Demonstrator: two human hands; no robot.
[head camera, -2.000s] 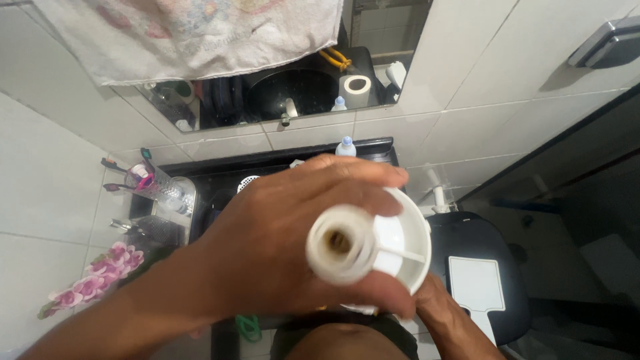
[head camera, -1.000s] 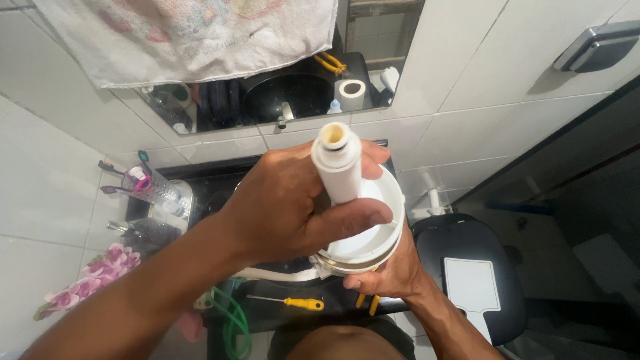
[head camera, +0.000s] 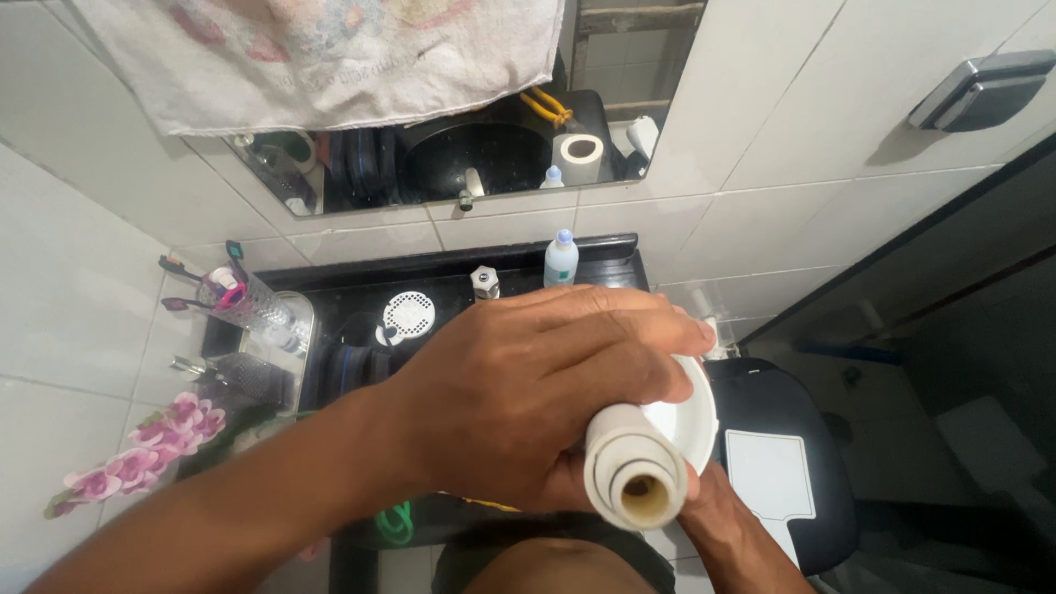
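Observation:
My left hand (head camera: 528, 388) reaches in from the left and grips a white round plastic fitting (head camera: 701, 412) by its tubular neck. The neck's open end (head camera: 645, 495) tilts down toward my body, and its bore looks yellowish inside. My left fingers spread over the top, across the wide rim. From the lower right comes my right hand (head camera: 701, 493), at the rim's underside; most of its fingers are hidden behind the fitting.
On the black counter (head camera: 445, 272) are a small bottle (head camera: 561, 260), a faucet handle (head camera: 485, 282), a white strainer (head camera: 408, 316) and a toothbrush cup (head camera: 247, 305). Pink flowers (head camera: 136, 462) stand left. A white board (head camera: 769, 474) lies on the black toilet lid (head camera: 825, 528) at right.
The fitting's neck, more upright a second ago, now tips down toward my body. My left hand has turned with it. The yellow-handled screwdriver seen on the counter is now mostly hidden.

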